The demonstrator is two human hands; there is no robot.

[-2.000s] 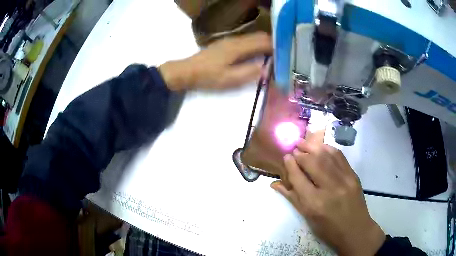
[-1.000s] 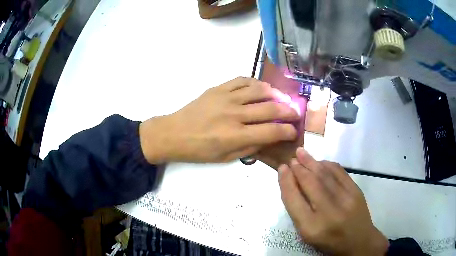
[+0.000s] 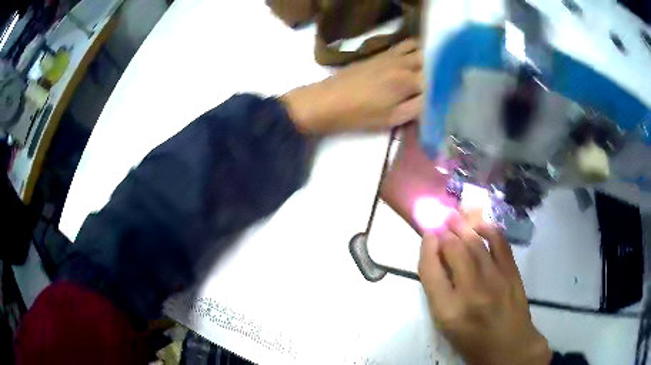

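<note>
The brown fabric band lies on the machine bed left of the needle area, with the pink-white lamp spot on its near end. My right hand has its fingertips on the near end of the band, just in front of the presser foot. My left hand reaches behind the machine head, its fingertips at the band's far part and partly hidden by the head. The sewing machine head is blurred, and the needle cannot be made out.
Joined brown pieces lie behind my left hand. The dark rounded loop is at the bed's left corner. A black phone lies at the right. A cluttered side bench stands at the far left.
My left hand has moved from the band in front of the foot to behind the head. The band's near end has moved toward the needle. More brown pieces show at the back.
</note>
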